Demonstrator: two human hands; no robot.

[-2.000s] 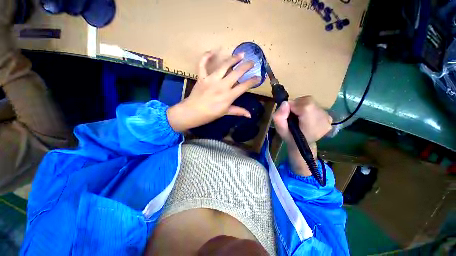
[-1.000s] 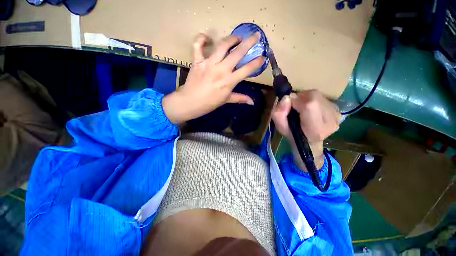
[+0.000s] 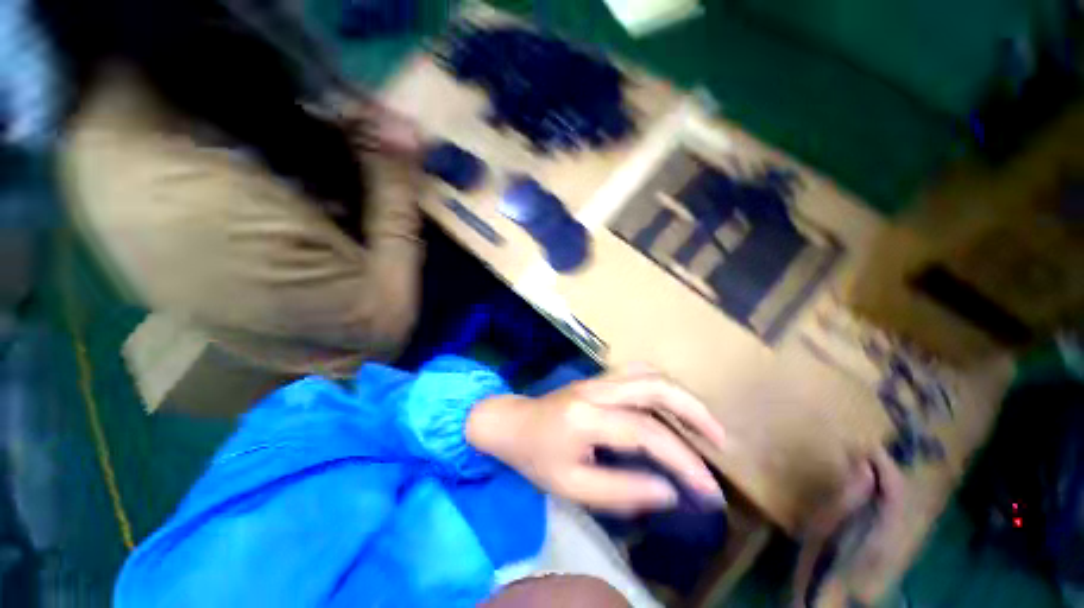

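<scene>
My left hand (image 3: 594, 439) is over the lap-level carton (image 3: 739, 556) at the bench edge, fingers curved. Dark covers (image 3: 678, 546) show below it. A dark shape shows between thumb and fingers; blur hides whether it is a held cover or one in the carton. My right hand (image 3: 862, 523) is at the lower right over the cardboard, heavily blurred, closed around a dark streak that looks like the soldering iron (image 3: 826, 558). The iron's tip cannot be made out.
Cardboard sheet (image 3: 666, 321) with a black printed block. Dark covers (image 3: 553, 226) lie near its left edge, a heap of dark parts (image 3: 541, 89) at the far end, small dark parts (image 3: 909, 410) at right. A coworker's tan sleeve (image 3: 250, 261) is at left. A red light (image 3: 1016, 514) glows at right.
The view has swung left and blurred, showing the coworker and the heap. My left hand has moved off the cardboard to over the carton. My right hand is now apart from it.
</scene>
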